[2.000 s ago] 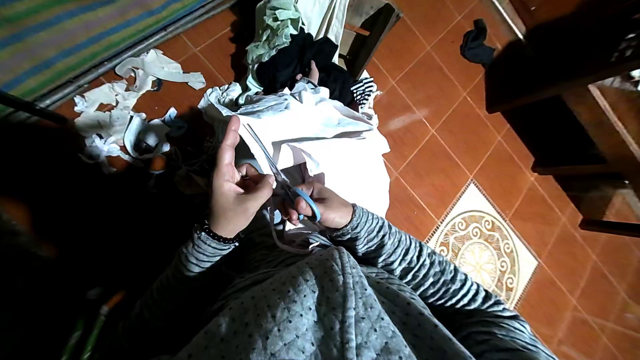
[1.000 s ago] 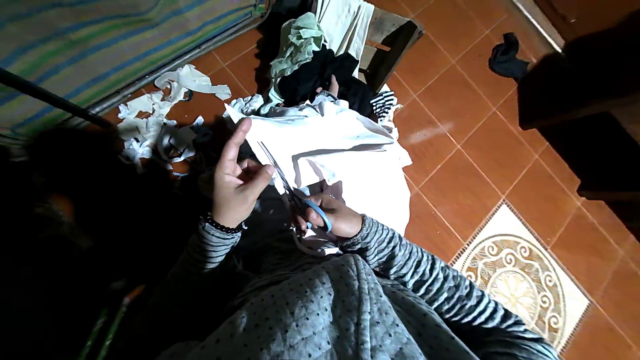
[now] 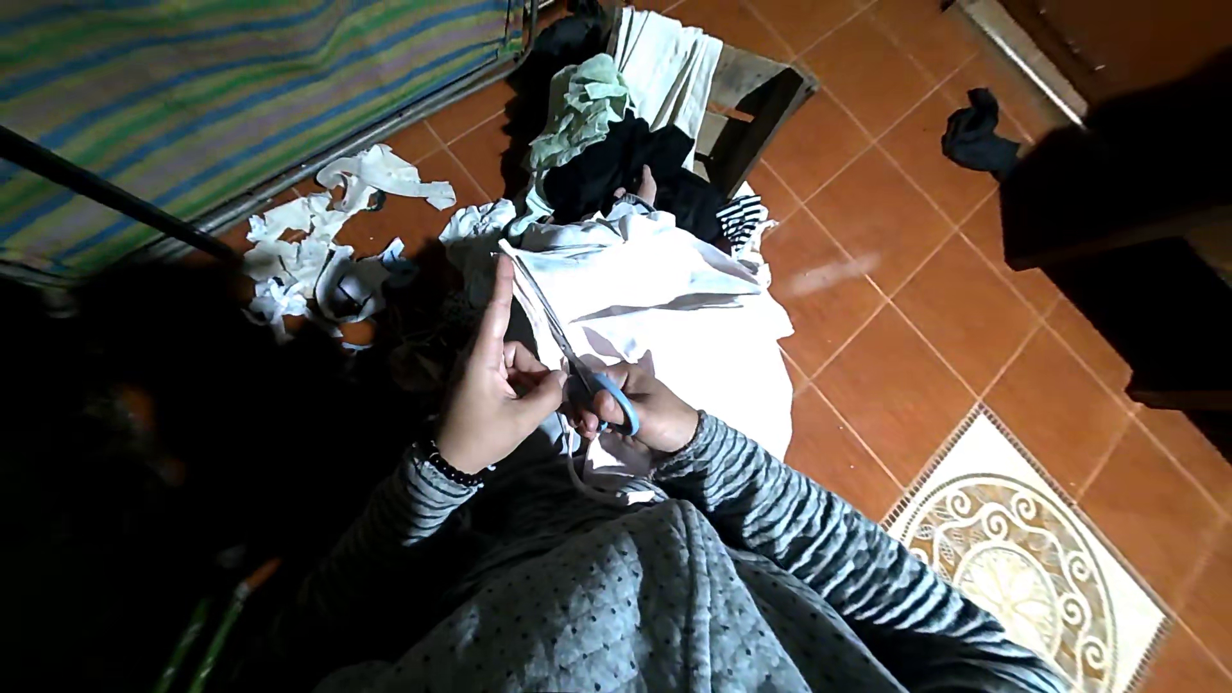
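My right hand (image 3: 640,409) is shut on a pair of scissors with blue handles (image 3: 621,404), its blades pointing up and left along the edge of a white cloth (image 3: 674,289). The blades look nearly closed. My left hand (image 3: 500,385) pinches the cloth's edge between thumb and fingers, just left of the scissors, with its index finger stretched up along that edge. The white cloth spreads over my lap and beyond. A narrow pale strip (image 3: 575,462) of fabric hangs below my hands.
White fabric scraps (image 3: 308,255) lie on the tiled floor at the left. Black cloth (image 3: 616,164), pale green cloth (image 3: 582,106) and a wooden chair or stool (image 3: 770,115) stand beyond my lap; bare toes or fingers show there. Dark furniture (image 3: 1136,241) and a dark garment (image 3: 977,135) are at the right.
The view has shifted somewhat to the left. Both hands stay at the cloth's edge, and the scissor blades look closer together than two seconds ago.
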